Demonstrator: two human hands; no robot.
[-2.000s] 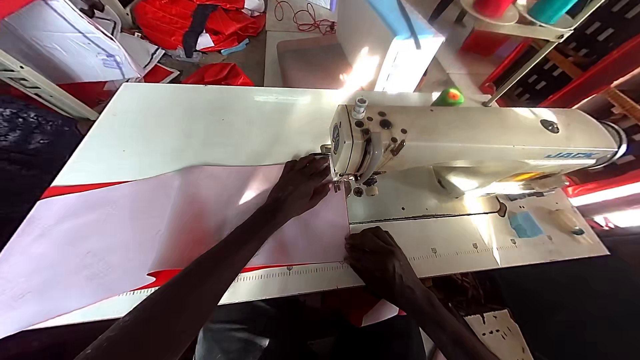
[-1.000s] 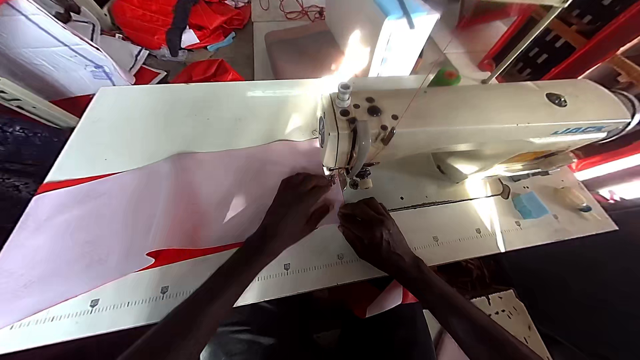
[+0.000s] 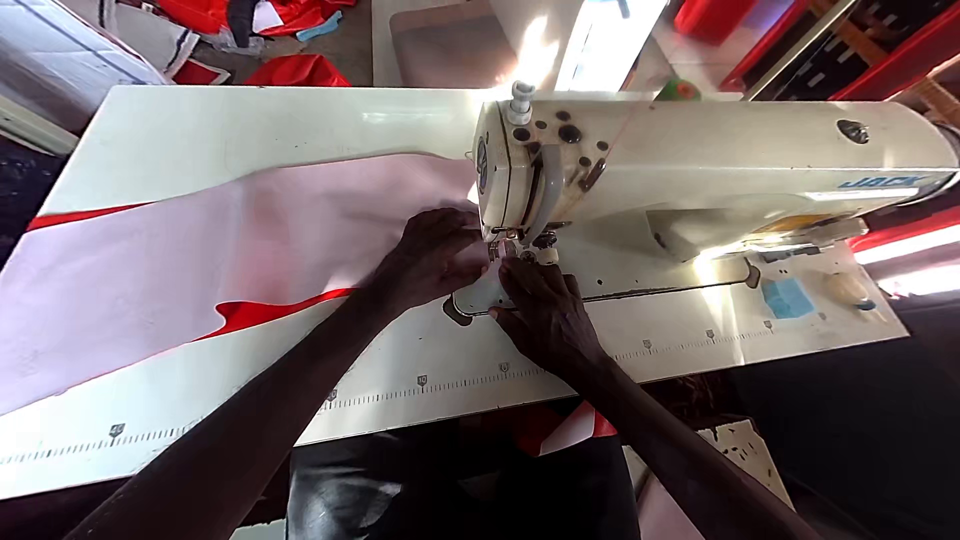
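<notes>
A pale pink fabric panel (image 3: 300,232) with red fabric (image 3: 277,311) under it lies across the left of the white sewing table (image 3: 300,120). Its right end reaches the needle area of a Jack industrial sewing machine (image 3: 712,150). My left hand (image 3: 439,259) rests on that end, fingers bent, just left of the presser foot (image 3: 504,251). My right hand (image 3: 547,315) is at the near right side of the foot, its fingertips close to the fabric edge. Whether its fingers pinch the cloth is hidden. The needle tip cannot be made out.
A blue cloth scrap (image 3: 787,298) and a small pale object (image 3: 847,289) lie at the table's right end. A printed ruler scale (image 3: 420,390) runs along the near edge. Red and white fabric (image 3: 570,431) hangs below that edge. Red material (image 3: 300,71) lies beyond the table.
Two seconds ago my left hand lay at the fabric's far part and my right hand at its near right corner. Both are now close together by the presser foot, and the fabric's near edge has shifted away from me.
</notes>
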